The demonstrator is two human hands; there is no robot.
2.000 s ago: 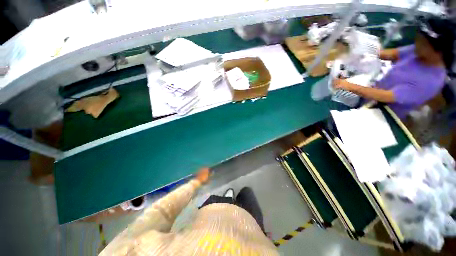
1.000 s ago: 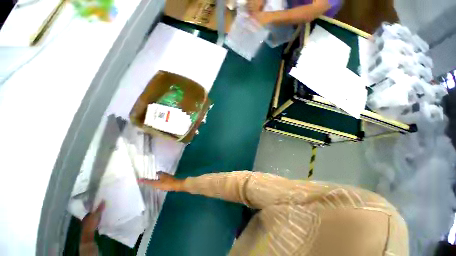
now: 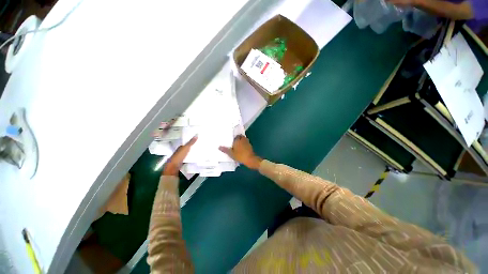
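A loose pile of white leaflets (image 3: 211,115) lies on the white sheet at the back of the green bench, partly under the overhead shelf's edge. My left hand (image 3: 181,155) is on the pile's left front side, thumb on top, fingers hidden at the edge. My right hand (image 3: 241,152) is at the pile's right side, thumb on top. The two hands hold the pile between them. The brown parts box (image 3: 306,40) stands behind to the right, holding a white card pack (image 3: 262,69) with a red block and small green items (image 3: 276,49).
The white overhead shelf (image 3: 107,69) curves along the left. A rack (image 3: 396,104) with pale rails stands at the right, with white carton blanks (image 3: 460,85) on top. A coworker's arm (image 3: 444,7) and clear bags (image 3: 377,15) are at the top right. Brown cardboard (image 3: 117,198) lies below the shelf.
The view has turned and shifted, moving the pile nearer the picture's middle. Both hands, apart on the pile one second ago, now hold its near end from both sides, and its sheets look more gathered.
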